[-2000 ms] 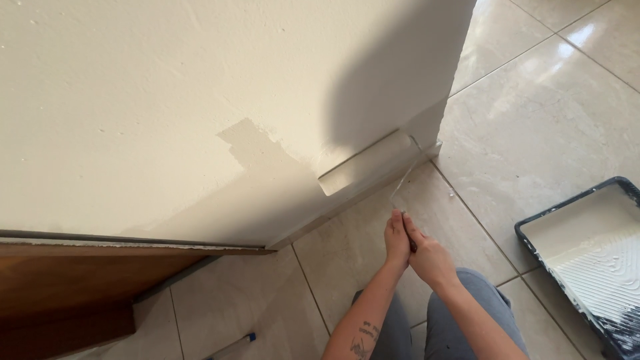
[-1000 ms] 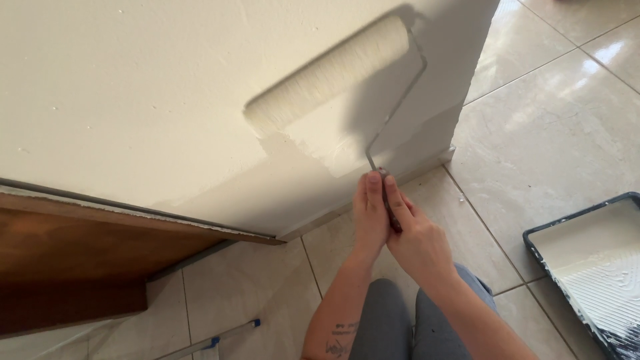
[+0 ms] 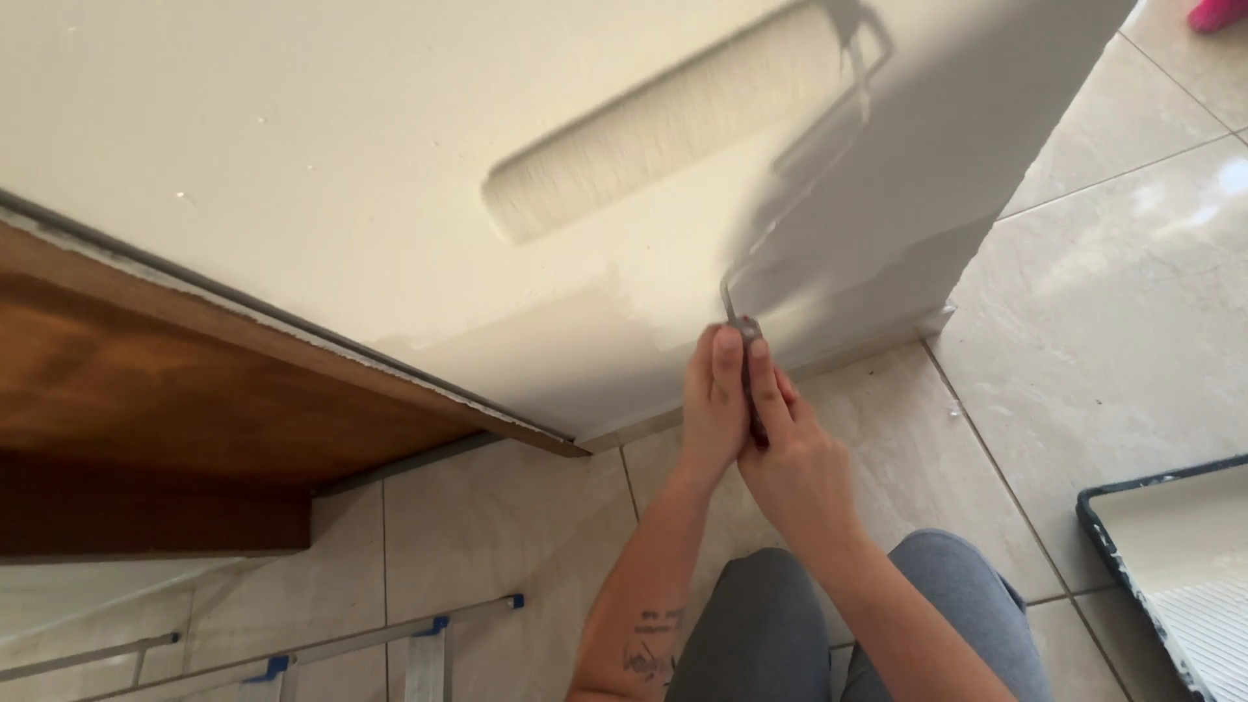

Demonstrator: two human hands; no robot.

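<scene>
Both of my hands are closed around the handle of a paint roller [image 3: 663,122], my left hand [image 3: 717,405] on one side and my right hand [image 3: 799,439] on the other. The pale roller sleeve lies slanted against the cream-coloured wall [image 3: 341,234], above my hands, and its bent wire frame runs down to the grip. A fresh, lighter coat surrounds the sleeve, while a greyer patch shows lower on the wall. A black-rimmed paint tray [image 3: 1107,531] with pale paint and a ribbed slope sits on the tiles at lower right.
A brown wooden door or panel [image 3: 195,361] juts in from the left. An aluminium ladder [image 3: 351,648] with blue end caps lies at lower left. The baseboard [image 3: 868,336] meets the tiled floor [image 3: 858,439] beyond my knees. A pink object [image 3: 1216,14] is at top right.
The roller has gone up the wall from near the baseboard, where it was two seconds ago, and my hands have risen with it. More of the ladder shows as the view shifts.
</scene>
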